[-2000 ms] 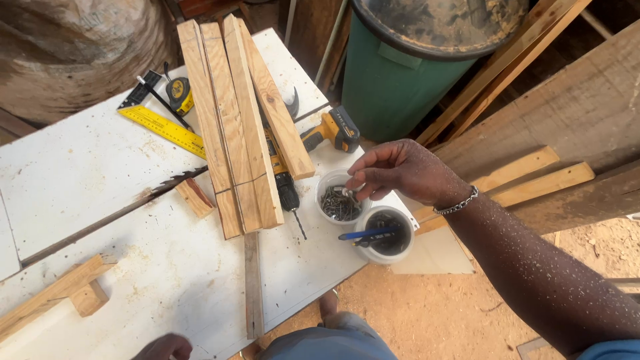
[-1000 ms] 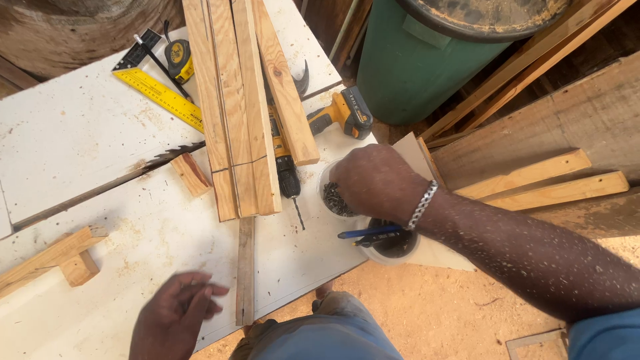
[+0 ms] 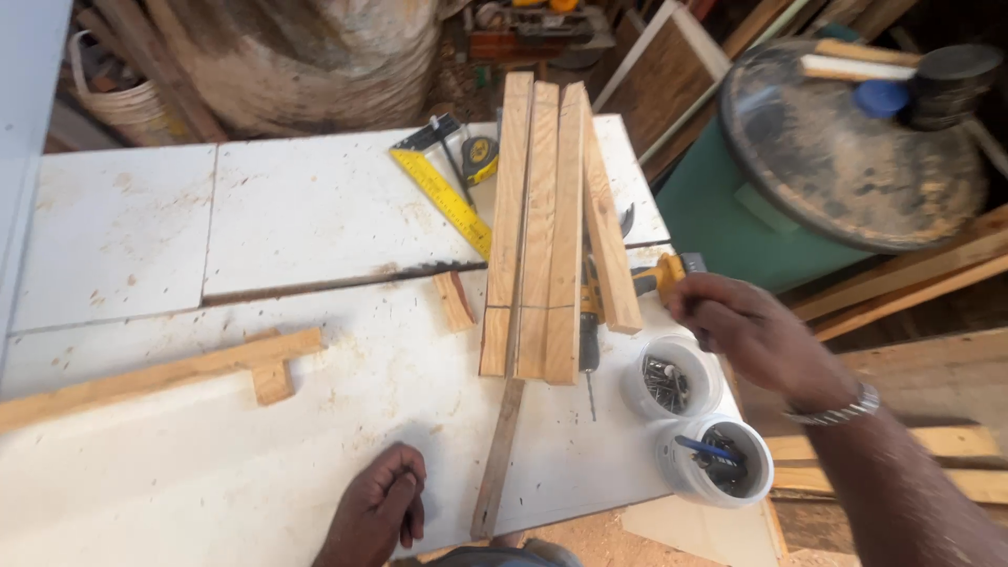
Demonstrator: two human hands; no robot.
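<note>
My right hand [image 3: 736, 331] is beside the battery end of a yellow and black cordless drill [image 3: 661, 276]; its fingers are curled, and whether they hold a small item cannot be seen. Just below it stands a clear plastic tub of screws or nails [image 3: 665, 382], with a second tub [image 3: 756, 465] holding a blue-handled tool and dark pieces. My left hand [image 3: 386, 492] hovers low over the white table, fingers loosely curled, near a thin wood strip [image 3: 498, 465]. Several wooden battens [image 3: 539, 236] lie over the drill, pencil lines across their near ends.
A yellow square [image 3: 445, 201], a tape measure [image 3: 479, 157] and a small wood offcut [image 3: 454, 301] lie left of the battens. A saw blade [image 3: 441, 270] shows in the table slot. A T-shaped wood piece [image 3: 272, 370] is at left, a green barrel [image 3: 709, 189] at right.
My right hand has come away from the tub of screws or nails toward the drill's battery end. My left hand's fingers have curled in. The view has shifted.
</note>
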